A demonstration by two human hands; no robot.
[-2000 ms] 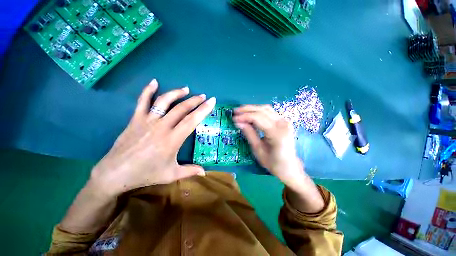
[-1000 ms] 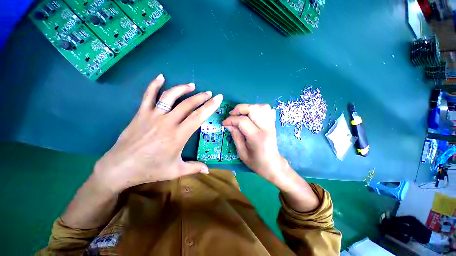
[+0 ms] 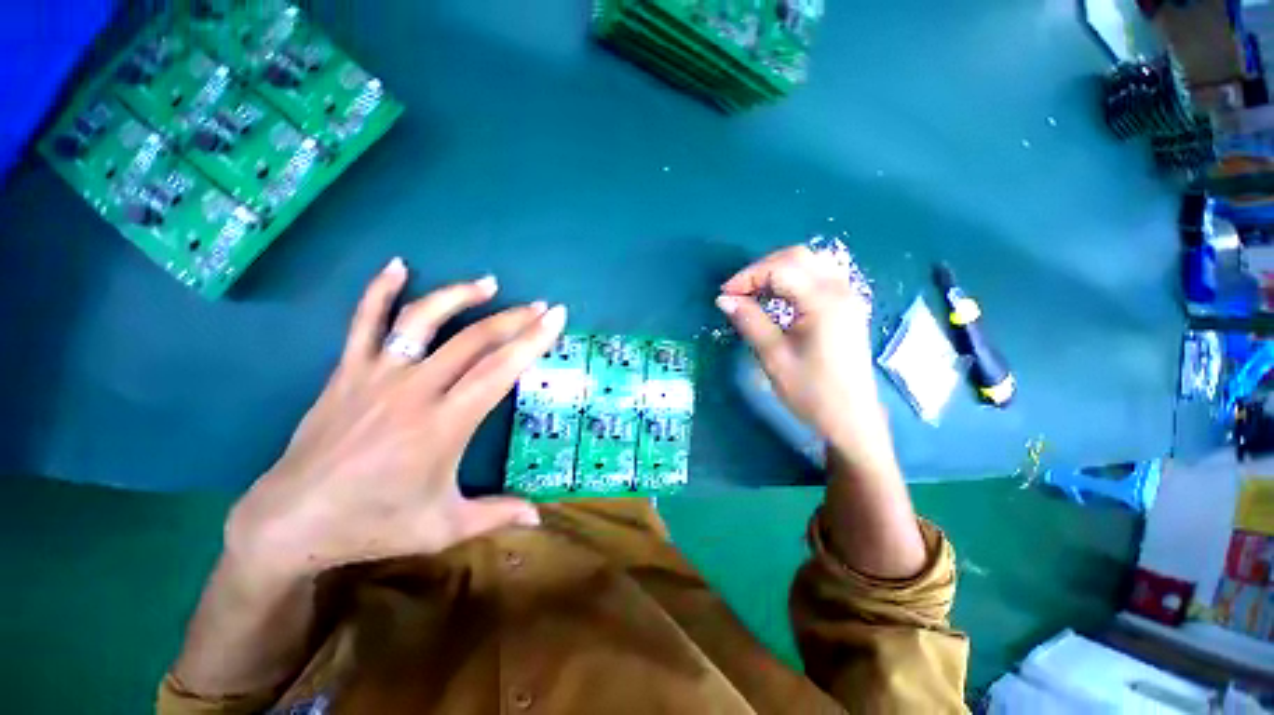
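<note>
A green PCB panel (image 3: 601,415) with two rows of three boards lies flat on the mat in front of me. My left hand (image 3: 398,419) is spread at its left side, fingers apart, with fingertips at the panel's upper left edge and the thumb by its lower left; it holds nothing. My right hand (image 3: 810,335) is right of the panel, over the component pile (image 3: 843,266), which it partly hides. Its thumb and index fingertips are pinched together; whether a tiny component is between them is too small to tell.
A PCB stack (image 3: 217,133) stands at upper left beside a blue tray (image 3: 49,63). Another PCB stack (image 3: 713,49) is at top centre. A small white bag (image 3: 922,360) and a black and yellow tool (image 3: 975,342) lie at right. A light-blue object (image 3: 1107,483) is at the bench edge.
My right hand has moved right, off the panel to the component pile, uncovering the panel's right side. My left hand stays beside the panel. The whole view has shifted somewhat.
</note>
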